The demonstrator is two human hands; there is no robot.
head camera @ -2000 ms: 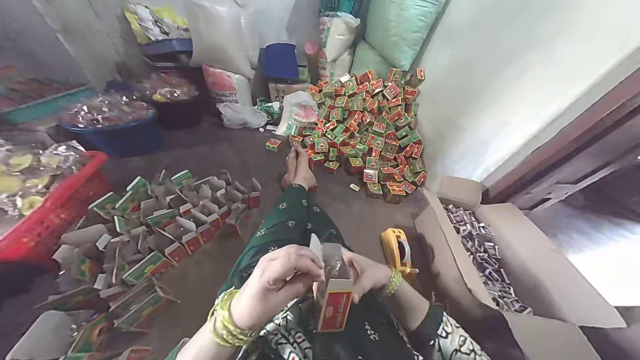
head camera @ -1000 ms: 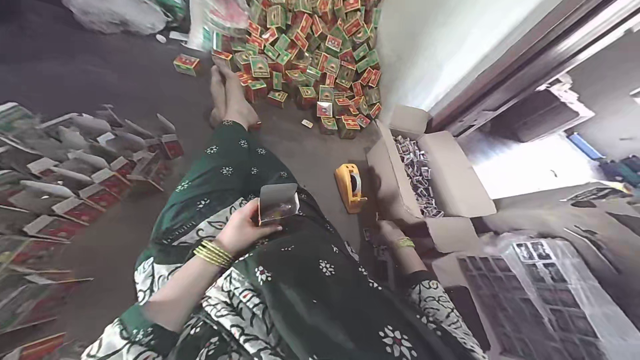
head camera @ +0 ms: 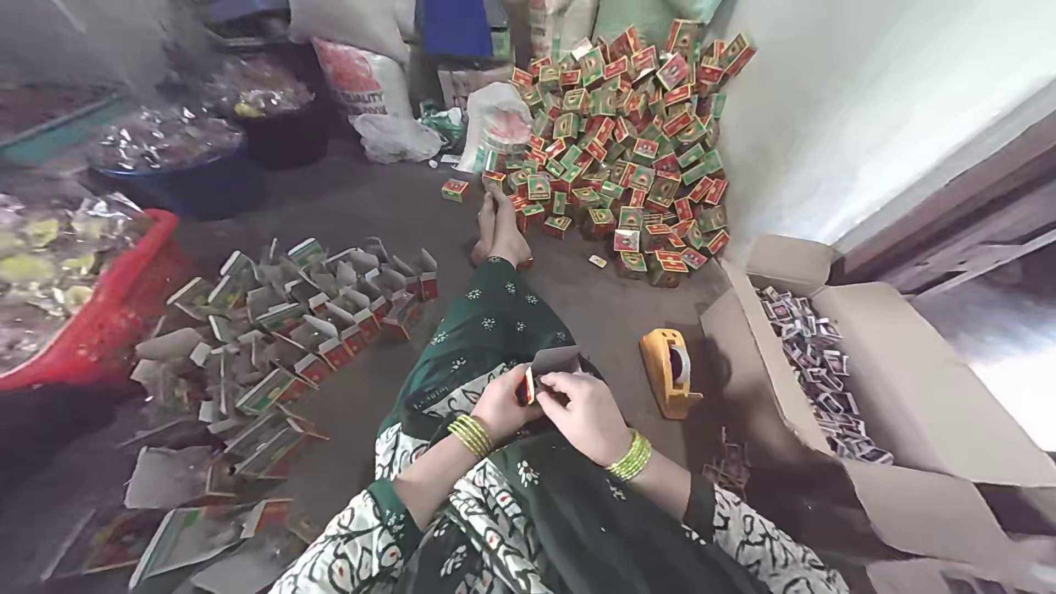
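Over my lap, my left hand (head camera: 505,404) grips a small printed carton (head camera: 554,360) whose grey inner flap stands up. My right hand (head camera: 584,412) is at the carton's opening, fingers bent close together; whether it pinches something there is hidden. Right of my legs a yellow tape dispenser (head camera: 667,373) rests on the floor. A cardboard box (head camera: 792,388) beside it holds many small wrapped packets (head camera: 813,371). Unfilled-looking cartons with raised flaps (head camera: 330,305) stand in rows at the left. Past my feet lies a heap of closed red and green cartons (head camera: 627,148).
A red basket (head camera: 124,305) of wrapped items and a blue tub (head camera: 190,177) stand at the left. Sacks (head camera: 363,82) and a white plastic bag (head camera: 499,124) are at the back. A pale wall (head camera: 792,124) rises at the right. One closed carton (head camera: 454,190) lies near my feet.
My right hand has come from beside the cardboard box to the carton in my left hand. The view has swung back toward the left.
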